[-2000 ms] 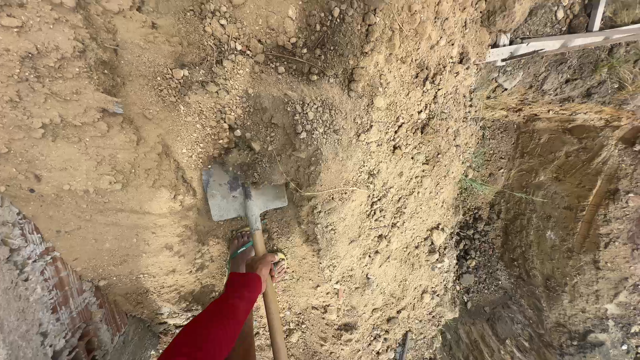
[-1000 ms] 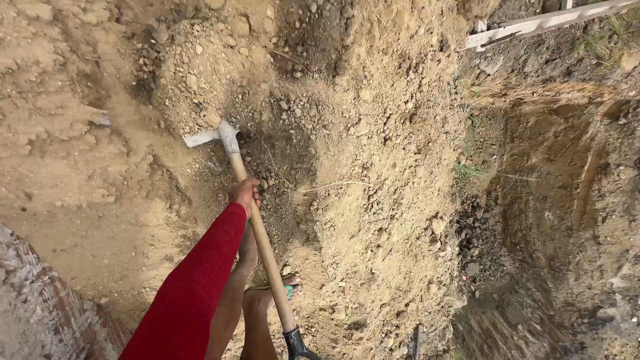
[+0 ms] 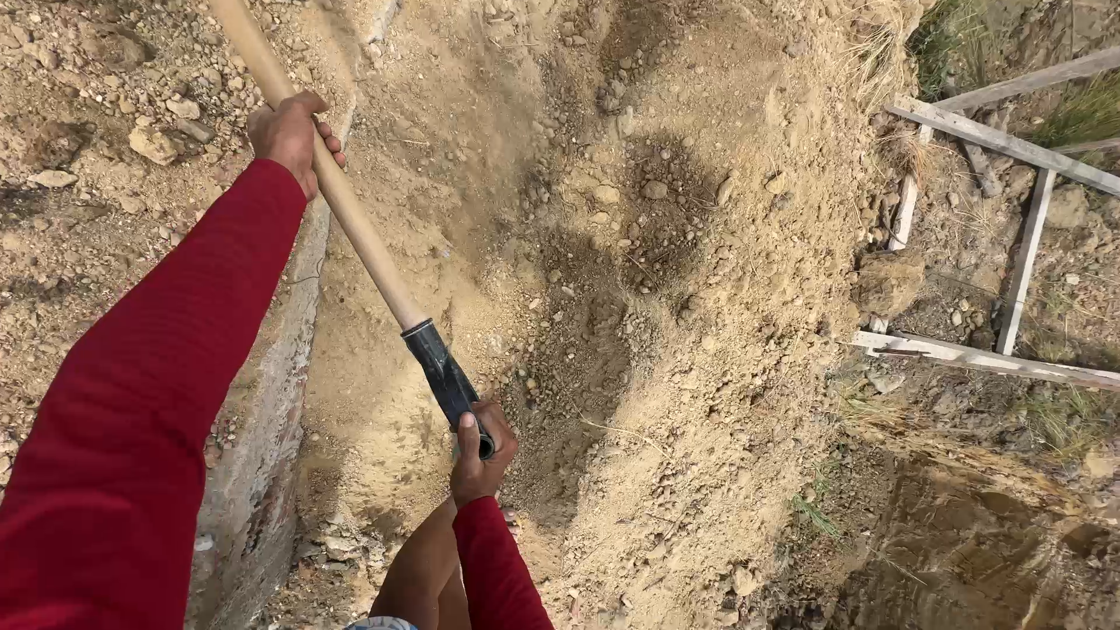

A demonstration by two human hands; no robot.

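Note:
A shovel's wooden shaft [image 3: 372, 249] runs from the top left down to a black D-shaped or similar end grip [image 3: 442, 372]. My left hand [image 3: 293, 144] is closed around the upper part of the wood. Around the black grip at the lower end, my right hand [image 3: 484, 451] is wrapped, with its thumb on top. The shovel's blade lies outside the view, past the top edge. Under the shaft is dry, sandy soil, and to its right runs a darker trench of loose earth and stones [image 3: 582, 324]. My bare legs [image 3: 420, 569] show at the bottom.
A rough concrete edge [image 3: 293, 376] runs along the left, with stony rubble [image 3: 153, 144] beyond it. At right stand weathered wooden boards [image 3: 1006, 144] nailed into a frame, with grass tufts. A deeper dug pit [image 3: 971, 542] lies at the bottom right.
The blade, seen on the soil before, has left the view. The shovel has swung toward the upper left. My right hand now shows on the black grip. The view has shifted.

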